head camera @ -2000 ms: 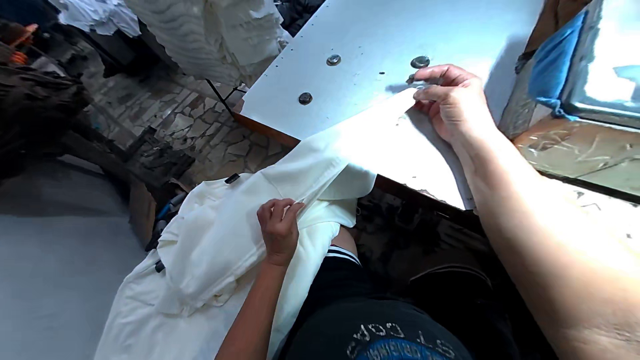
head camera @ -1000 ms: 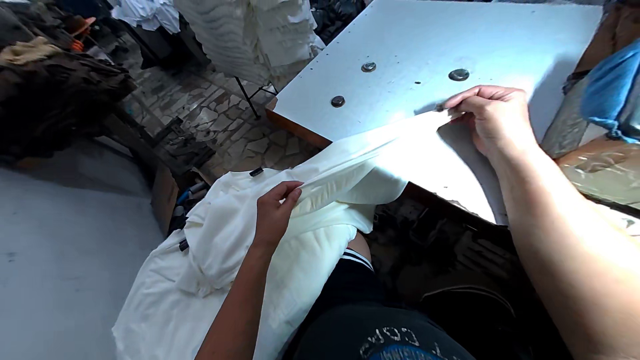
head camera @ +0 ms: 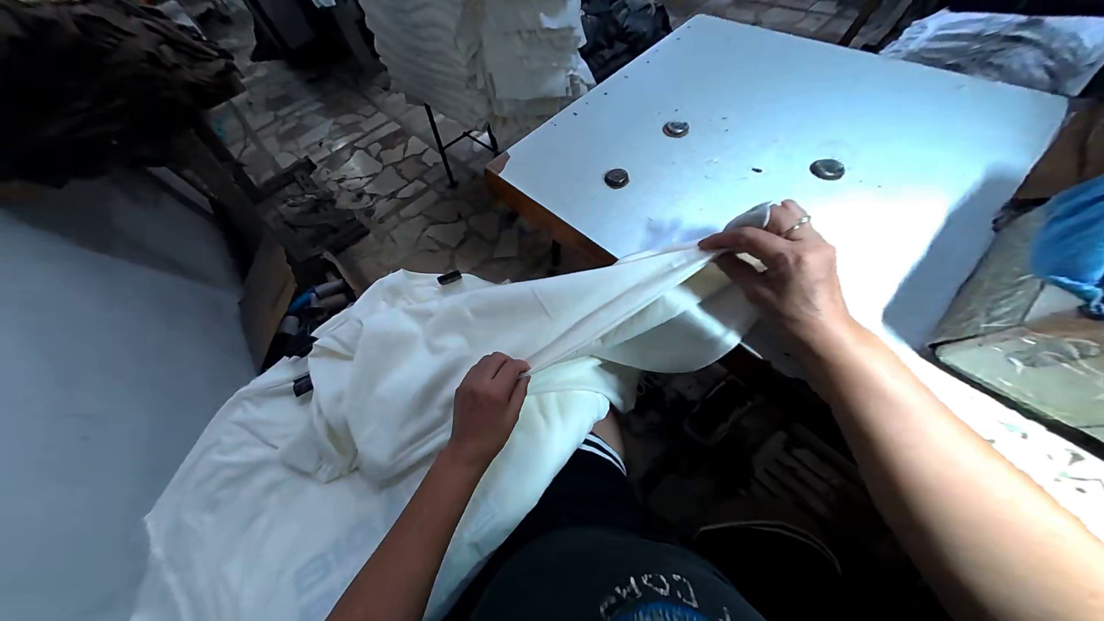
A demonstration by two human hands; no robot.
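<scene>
A cream knit garment (head camera: 448, 345) lies in loose folds across my lap, with a dark label at its neckline. Under it spreads another pale garment (head camera: 250, 492) with its own dark label and faint print. My left hand (head camera: 490, 401) pinches the upper garment's folded edge near the middle. Farther right, my right hand (head camera: 780, 259), with a ring on one finger, grips the far end of that edge over the near side of the white table (head camera: 776, 103). The cloth is stretched between both hands, and a loose flap hangs below it.
Metal discs (head camera: 828, 169) sit in the tabletop. A stack of pale cloth (head camera: 517, 60) stands beyond its left corner. Dark cloth (head camera: 103, 95) is heaped at upper left above a grey surface (head camera: 112, 362). Blue cloth (head camera: 1074, 241) and plastic-wrapped packages (head camera: 1026, 366) lie at right.
My right hand has drawn back toward the table's near edge, still gripping the cloth. My left hand keeps its pinch on the edge. The view has shifted, showing more of the table.
</scene>
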